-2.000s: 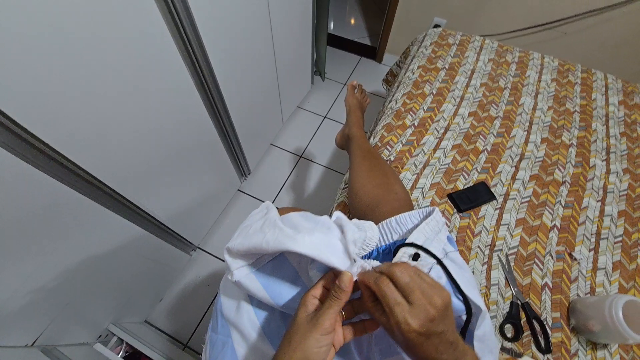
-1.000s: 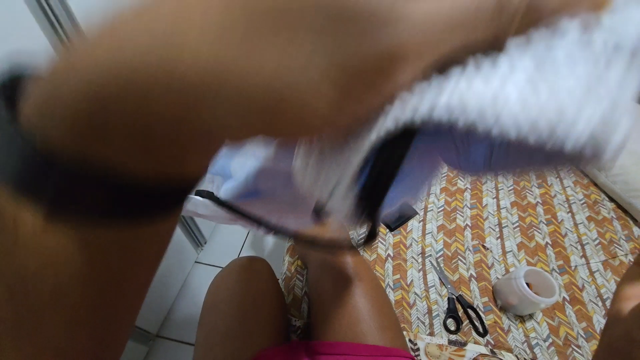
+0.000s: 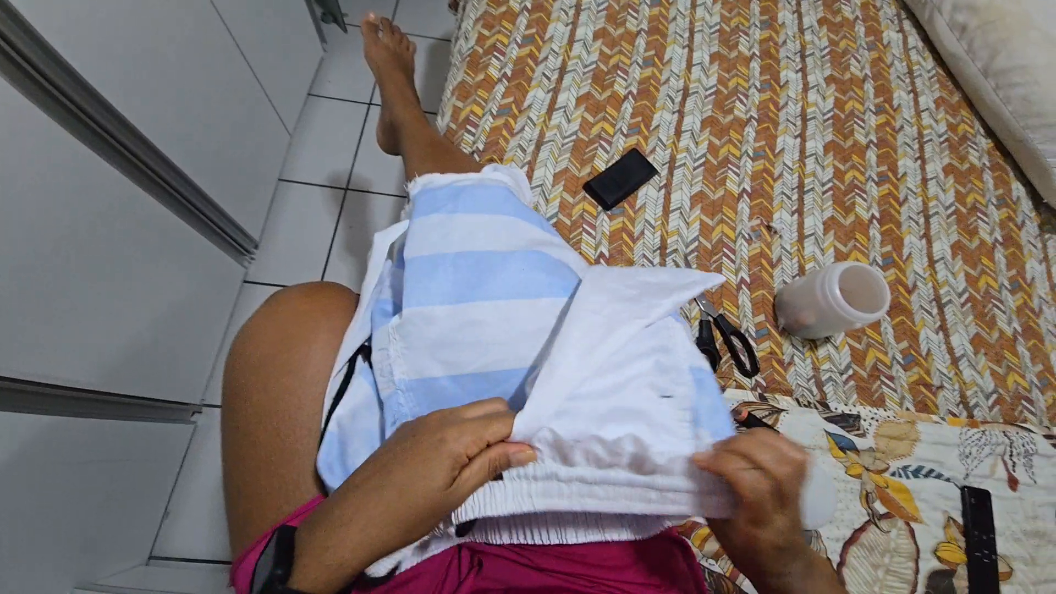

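Note:
White and light-blue striped shorts lie across my lap, the gathered elastic waistband toward my body. My left hand pinches the waistband on its left part, thumb on top. At the waistband's right part, my right hand grips the edge. A white inner fabric panel lies folded over the stripes between my hands. Part of a black cord shows at the left side of the shorts. Black-handled scissors lie just right of the shorts, their blades mostly hidden under the fabric.
On the patterned bedspread are a black phone-like object and an uncapped translucent jar. A black remote control rests on the floral cloth at lower right. A pillow is at upper right. Sliding doors stand at left.
The shorts, raised close to the camera a second ago, now lie spread on my lap. My hands have moved down and apart along the waistband.

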